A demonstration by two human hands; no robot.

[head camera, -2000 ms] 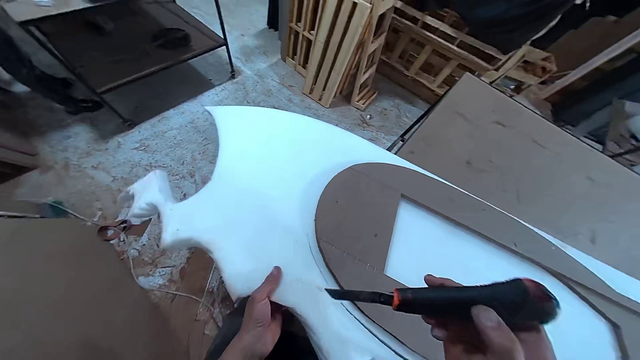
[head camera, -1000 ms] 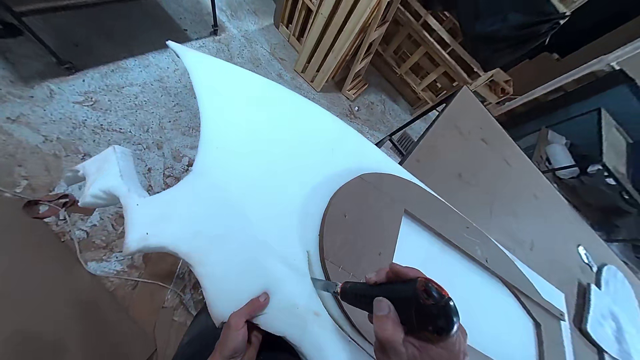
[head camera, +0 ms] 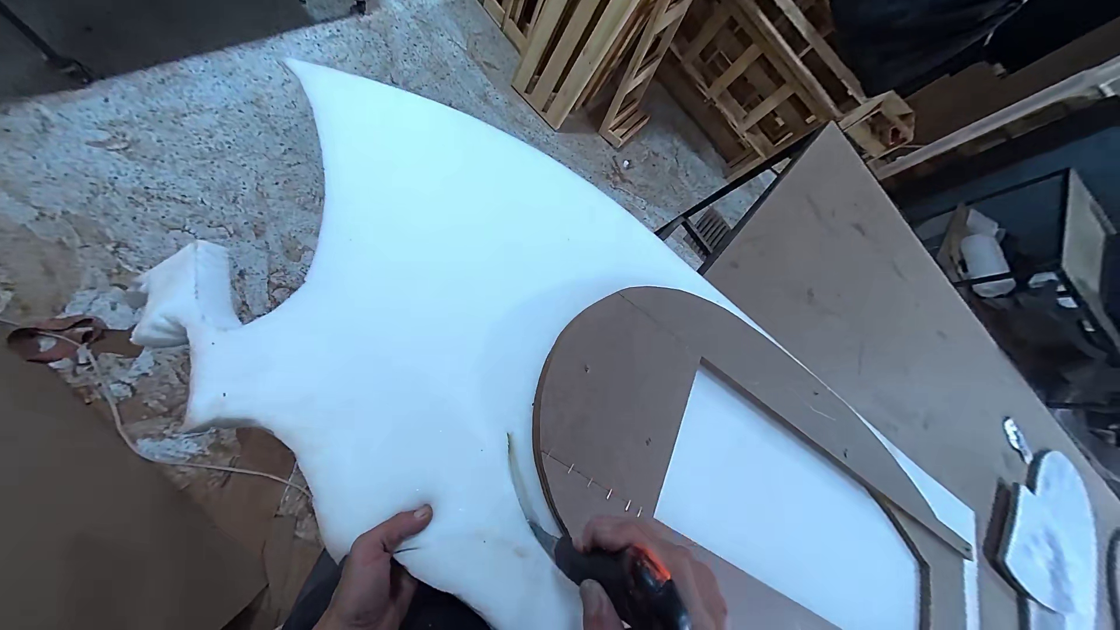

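A large white foam sheet (head camera: 420,262) with curved, pointed edges spans the middle of the view. On it lies a rounded brown board frame (head camera: 604,376) with a cut-out opening and a row of staples. My right hand (head camera: 665,560) is closed around a black and orange knife (head camera: 612,569), whose blade meets the foam beside the board's curved edge. A thin curved slit runs in the foam from the blade. My left hand (head camera: 385,560) grips the foam's lower edge, its thumb on top and its fingers hidden beneath.
A brown board tabletop (head camera: 840,262) extends at the right, with a white-topped cut shape (head camera: 1054,525) on it. Wooden pallets (head camera: 595,52) stand at the back. A brown surface (head camera: 105,525) is at lower left; a cable (head camera: 210,465) and scraps lie on the floor.
The knife blade, held above the foam two seconds ago, is now against it. Since one second ago it has moved down along the board's curve, and the slit is longer. The view has shifted.
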